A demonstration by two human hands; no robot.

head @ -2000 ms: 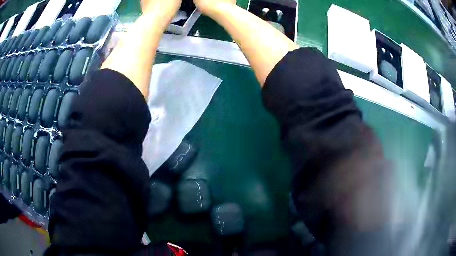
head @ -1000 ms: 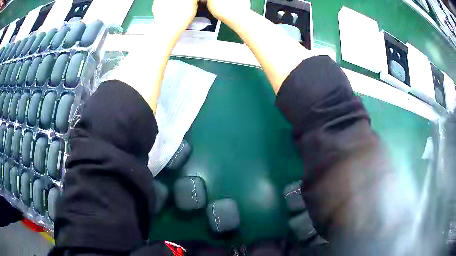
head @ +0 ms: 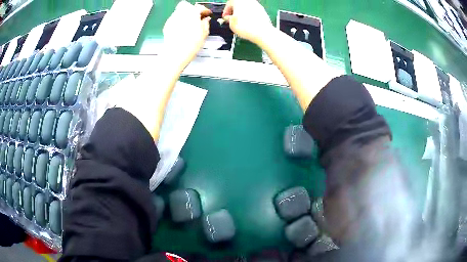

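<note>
My left hand (head: 187,28) and my right hand (head: 248,20) are over an open box base (head: 228,45) with a black interior, beyond the white rail. My right fingertips pinch a small pale earbud (head: 220,21) over the black insert. My left fingertips are at the box's left side; whether they hold anything is hidden. A pale case or cover (head: 217,45) shows in the lower part of the box, partly behind my left wrist. A second open box (head: 301,23) to the right holds two earbuds and a partly hidden case.
A blister tray (head: 38,123) with rows of cases is at the left. A translucent sheet (head: 182,112) lies under my left forearm. Several loose charging cases (head: 219,225) lie on the green mat (head: 235,128). White lids (head: 367,51) and open boxes stand beyond the rail (head: 235,70).
The view has shifted, so the boxes sit lower in the picture. My hands are now fully visible, with fingertips apart over the box. More loose cases show beside my right sleeve.
</note>
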